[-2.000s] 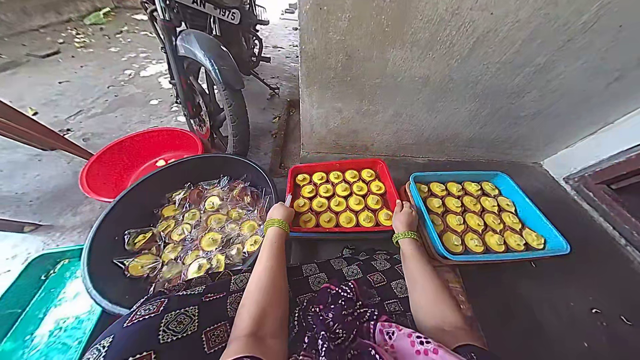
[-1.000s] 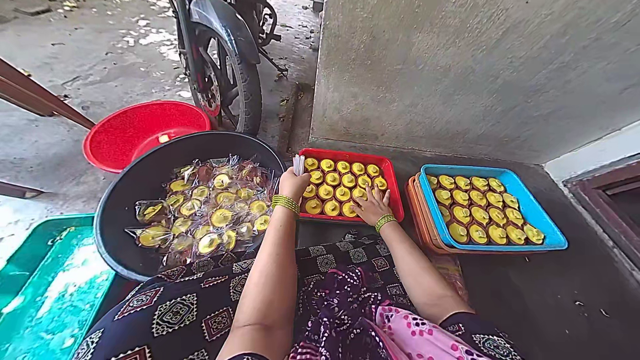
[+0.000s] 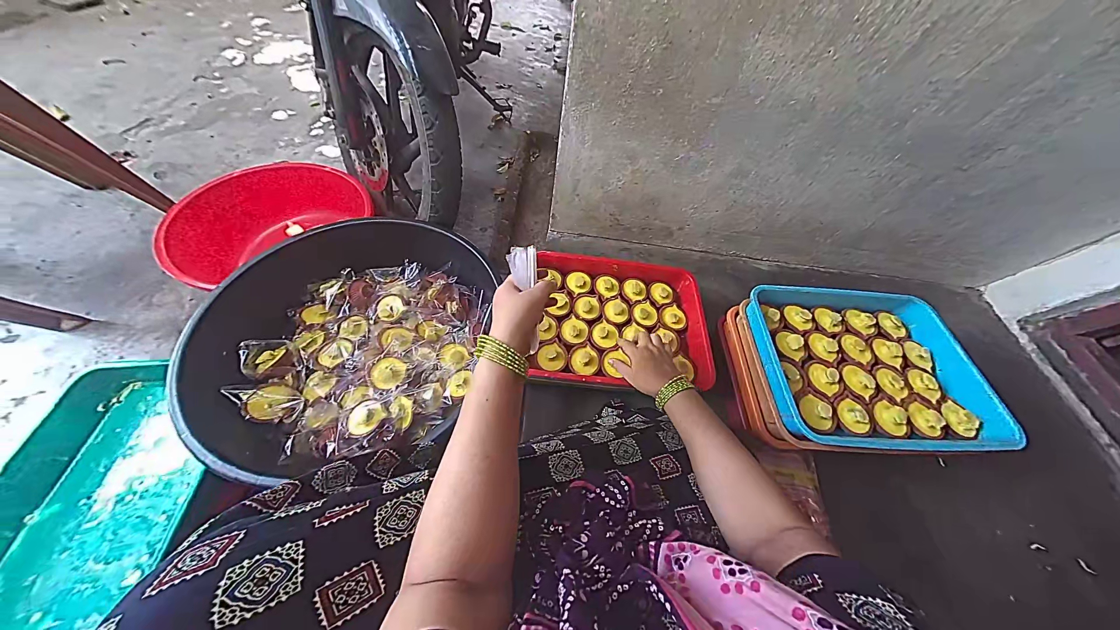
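My left hand (image 3: pixel 518 308) holds a stack of clear plastic bags (image 3: pixel 523 266) upright at the left edge of a red tray (image 3: pixel 702 325). Rows of small round clay lamps filled with yellow wax (image 3: pixel 604 334) fill that tray. Over its front right part, my right hand (image 3: pixel 647 360) has its fingers on the lamps; whether it grips one, I cannot tell. Left of the tray stands a large black tub (image 3: pixel 206 385) with many similar lamps wrapped in clear plastic (image 3: pixel 388 373). On the right, a blue tray (image 3: pixel 989 411) of unwrapped lamps tops a stack of trays.
A red basin (image 3: pixel 254 206) sits behind the tub, and a green tray (image 3: pixel 105 490) lies at the left. Behind them stands a motorcycle's front wheel (image 3: pixel 429 149). A grey wall (image 3: pixel 752 131) rises behind the trays. Patterned cloth (image 3: pixel 350 542) covers my lap.
Both hands were at the sides of the red tray two seconds ago. My right hand has moved left onto the lamps. The plastic bags now show upright in my left hand.
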